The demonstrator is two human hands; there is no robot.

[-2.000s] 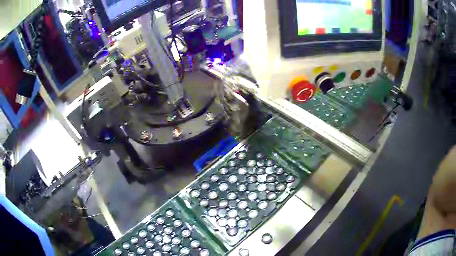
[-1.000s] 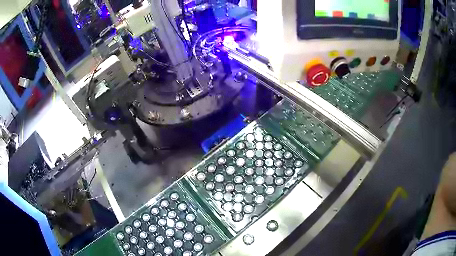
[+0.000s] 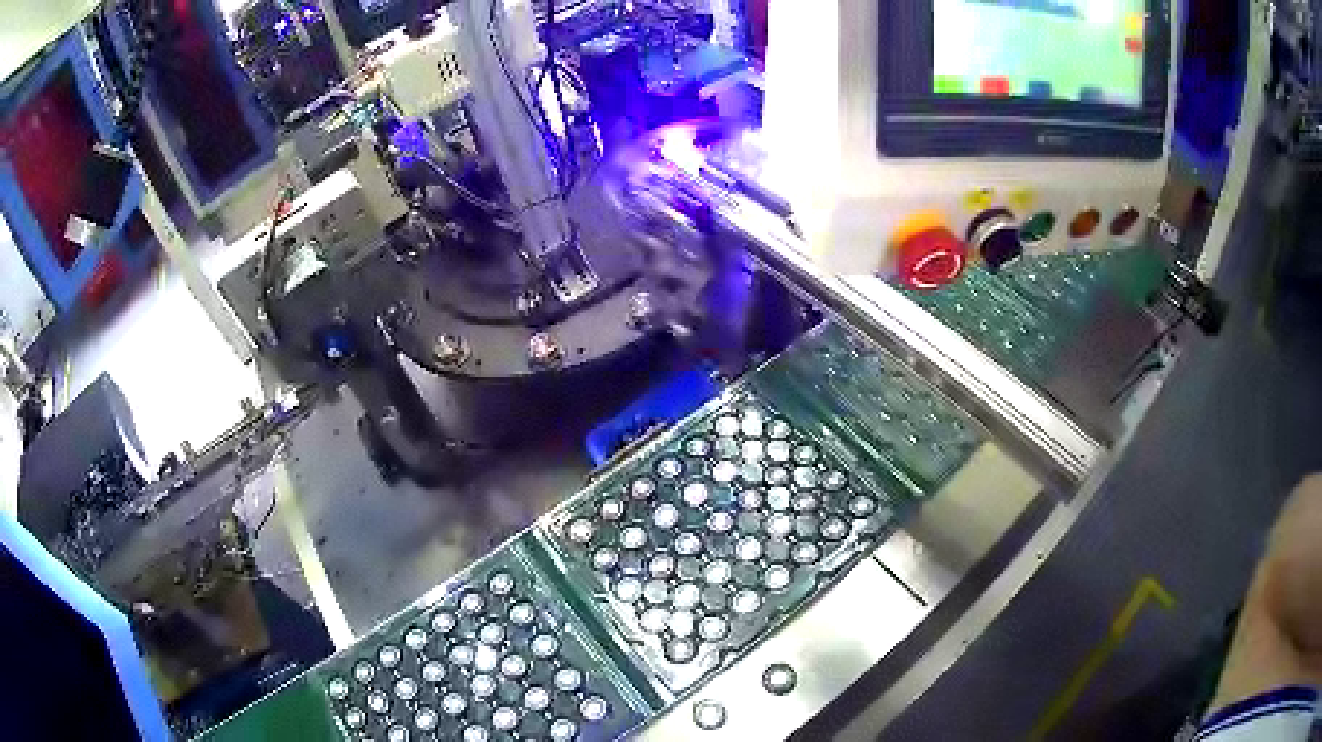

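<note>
Neither of my hands is in view. Two clear blister trays lie on the green conveyor belt (image 3: 276,710). The nearer tray holds rows of silver rings (image 3: 483,658). The farther tray (image 3: 696,525) is also filled with rings, with a few darker pockets. Two loose rings, one (image 3: 779,677) and another (image 3: 709,713), sit on the steel side rail (image 3: 855,602). A bare arm (image 3: 1283,616) with a white, blue-striped sleeve edge is cut off by the right edge. Its hand is not visible.
A dark rotary table (image 3: 508,355) carries small fixtures under violet light. A blue bin (image 3: 650,418) sits beside the belt. A touchscreen (image 3: 1037,65) is above a red emergency stop button (image 3: 929,257). A metal bar (image 3: 928,348) crosses the belt. Grey floor with a yellow line (image 3: 1102,660) is at right.
The view has shifted slightly. The rotary table's fixtures show at different positions and the violet glow is stronger than in the first frame. The trays and loose rings keep their places on the machine.
</note>
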